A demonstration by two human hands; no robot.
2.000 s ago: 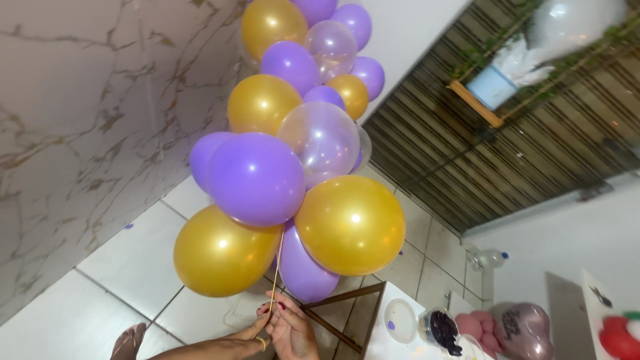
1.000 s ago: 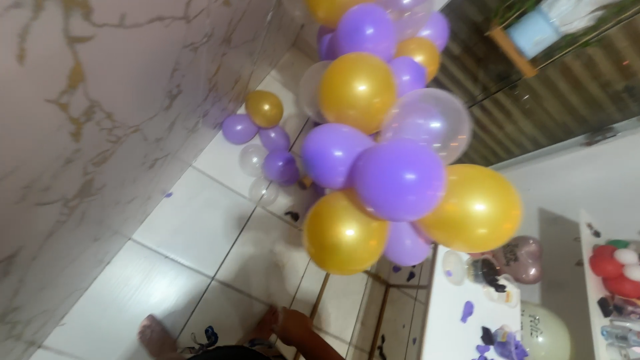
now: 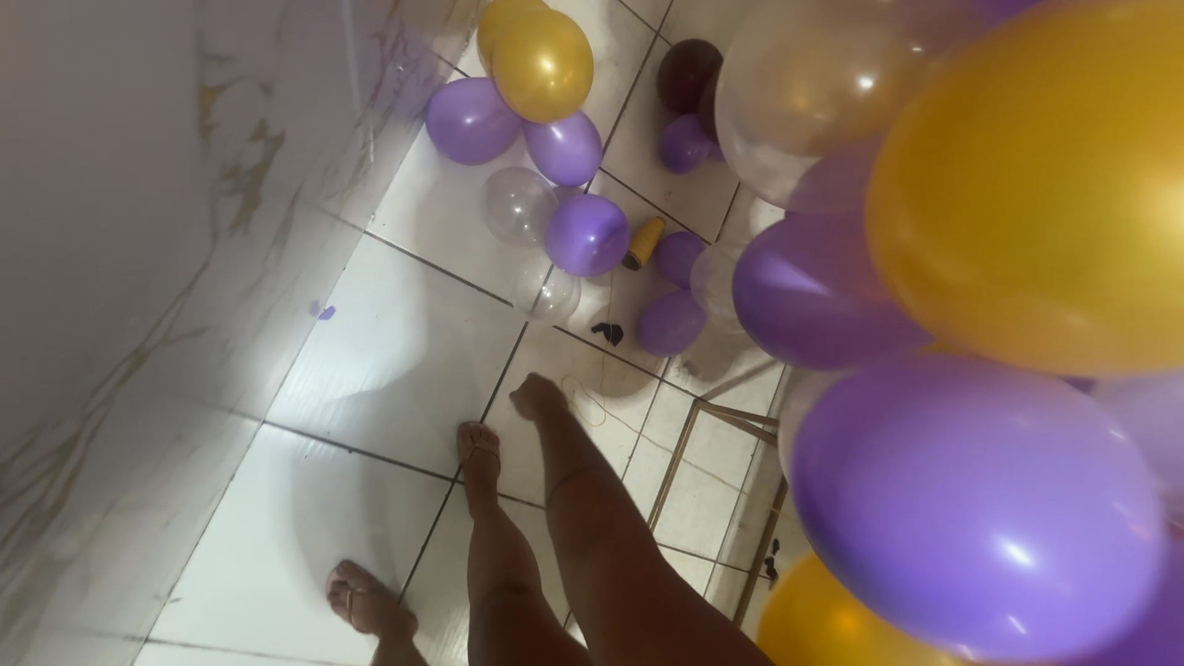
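Note:
My right hand (image 3: 535, 398) reaches down over the floor from the bottom right, fingers pointing away and blurred; whether it holds anything is unclear. Thin yellowish string (image 3: 601, 407) loops on the tiles beside it and runs up towards a yellow cone-shaped spool (image 3: 645, 242). My left hand is out of view. Close to the camera on the right hangs the balloon cluster, with a large gold balloon (image 3: 1036, 194), a purple balloon (image 3: 971, 504) and a clear balloon (image 3: 814, 102). What holds the cluster up is hidden.
Loose purple balloons (image 3: 587, 235) and gold balloons (image 3: 543, 67) lie on the tiled floor ahead. A marbled wall (image 3: 185, 231) borders the left. Brown furniture legs (image 3: 675, 462) stand under the cluster. Two sandalled feet (image 3: 479, 449) are at lower centre. Black scraps (image 3: 608, 333) lie about.
The view has swung down towards the floor, and the cluster now fills the right side. Two seconds ago both hands were together at string below the cluster; now only one hand shows, low over the floor.

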